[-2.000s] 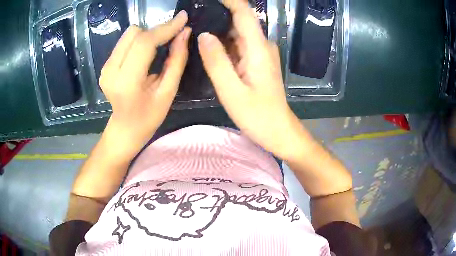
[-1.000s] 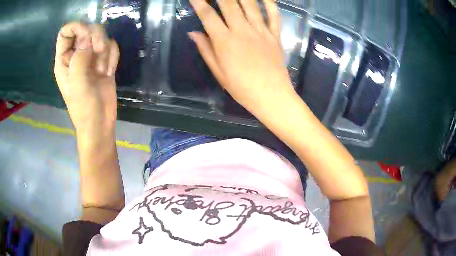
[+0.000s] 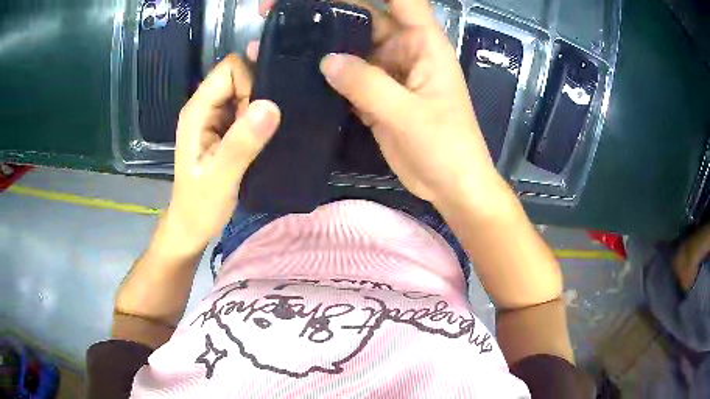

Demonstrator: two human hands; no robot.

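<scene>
A black phone case [image 3: 300, 117] is held up above the tray, over its near edge, with the camera cutout end at the top. My left hand [image 3: 222, 140] grips its left edge, thumb on the face. My right hand [image 3: 412, 101] is at its upper right, thumb on the face near the camera end; its other fingers are partly hidden. The clear blister tray [image 3: 124, 117] lies under both hands. Other black cases sit in its pockets: one at the left [image 3: 167, 78], one right of my right hand [image 3: 496, 86] and one at the far right [image 3: 564, 109].
The tray lies on a glossy green bench [image 3: 54, 93]. Below the bench are grey floor with a yellow line [image 3: 86, 200] and a red object [image 3: 609, 242] at the right. Part of another person, a grey sleeve [image 3: 673, 300], shows at the right edge.
My left hand has moved right from the tray's left part and now grips a case. My right hand has turned from reaching over the tray to holding that same case, now raised.
</scene>
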